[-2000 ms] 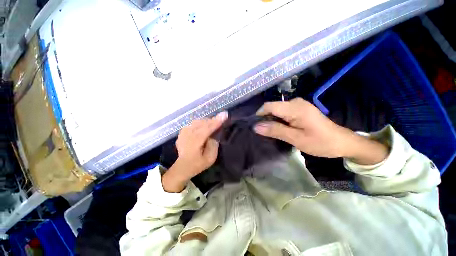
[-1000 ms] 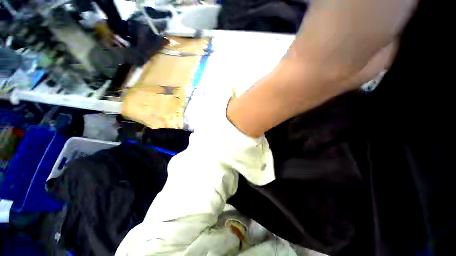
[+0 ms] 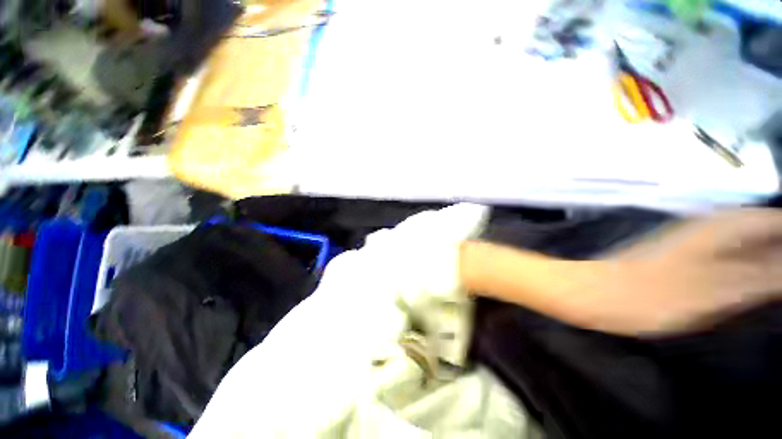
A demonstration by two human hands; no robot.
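Note:
My left hand [image 3: 729, 270] is blurred and reaches to the right edge, where the fingers are cut off. The forearm comes out of a cream sleeve and lies across a large black garment [image 3: 600, 369] that spreads over the lower right. I cannot tell whether the fingers hold the cloth. My right hand is not in view.
Beyond the arm is the white table [image 3: 429, 129], with scissors [image 3: 641, 96] with yellow and red loops and a small thin tool [image 3: 718, 147]. Cardboard [image 3: 227, 150] is at its left end. A black garment pile [image 3: 206, 300] and blue crates [image 3: 53, 283] are at left.
The hands were together on dark cloth at the table edge. The view has swung left, my left arm now stretches right over the spread garment, and my right hand has left view. Scissors have appeared.

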